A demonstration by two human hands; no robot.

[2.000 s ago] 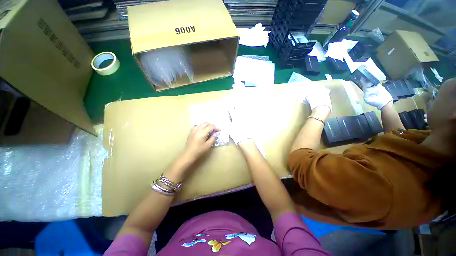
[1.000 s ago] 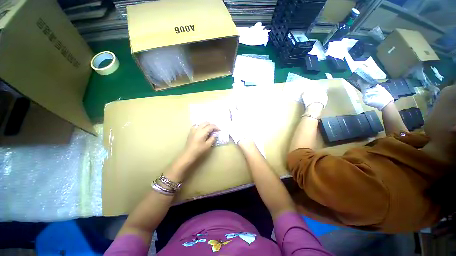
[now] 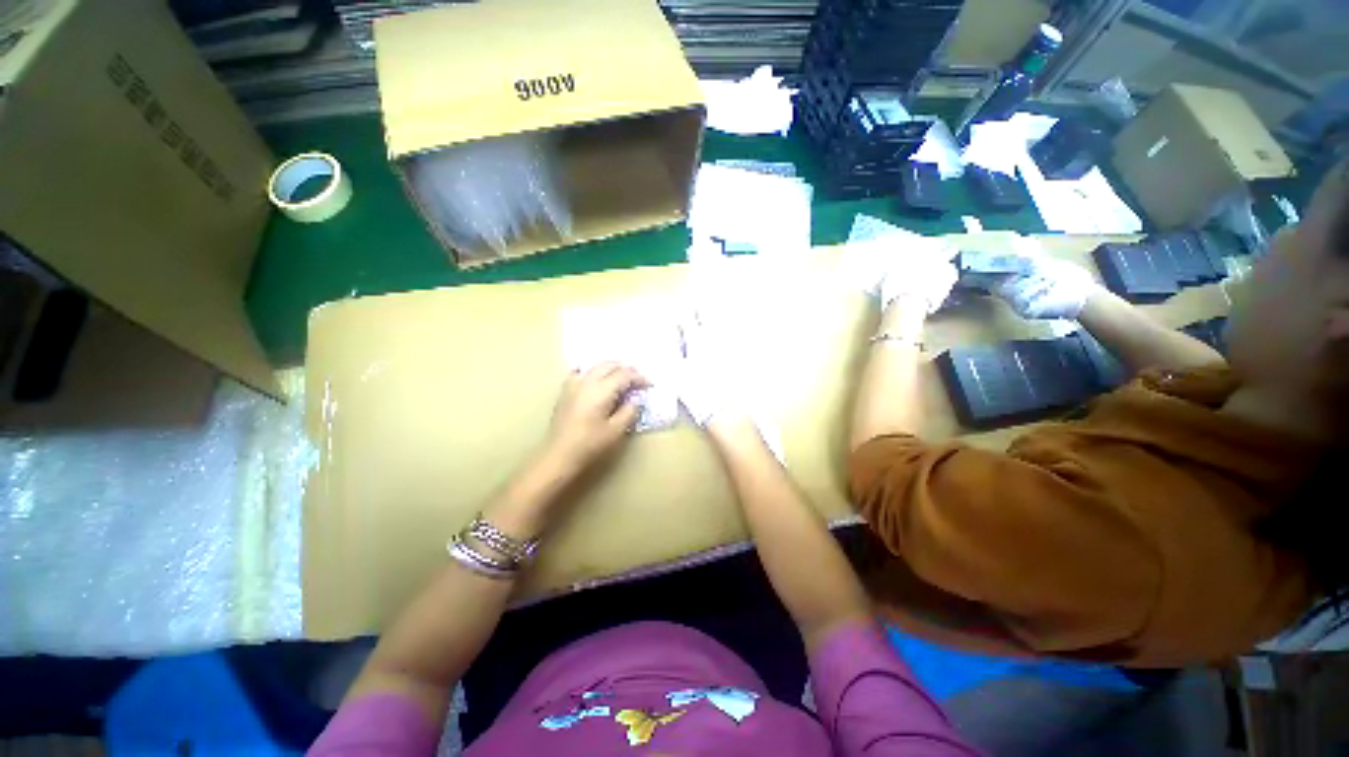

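Observation:
A bubble bag [image 3: 653, 408], washed out by glare, lies on the tan cardboard sheet [image 3: 429, 429] in front of me. My left hand [image 3: 596, 408] is bare, with its fingers resting on the bag's left edge. My right hand [image 3: 713, 396] is at the right side of the bag; its glove is lost in the white glare, so its fingers and anything under them cannot be made out. Whether a device is inside the bag is hidden by the glare.
A carton marked "A006" [image 3: 540, 86] holds clear bags behind the sheet. A tape roll [image 3: 311, 188], large carton [image 3: 141, 178] and bubble wrap [image 3: 141, 518] are left. White sheets [image 3: 752, 207] lie behind. A neighbour in brown [image 3: 1021, 518] works at right beside black devices [image 3: 1021, 379].
My hands and the bag have not visibly moved. The neighbour's gloved hands have come together, the right-side one moving left with a dark device, above the row of black devices.

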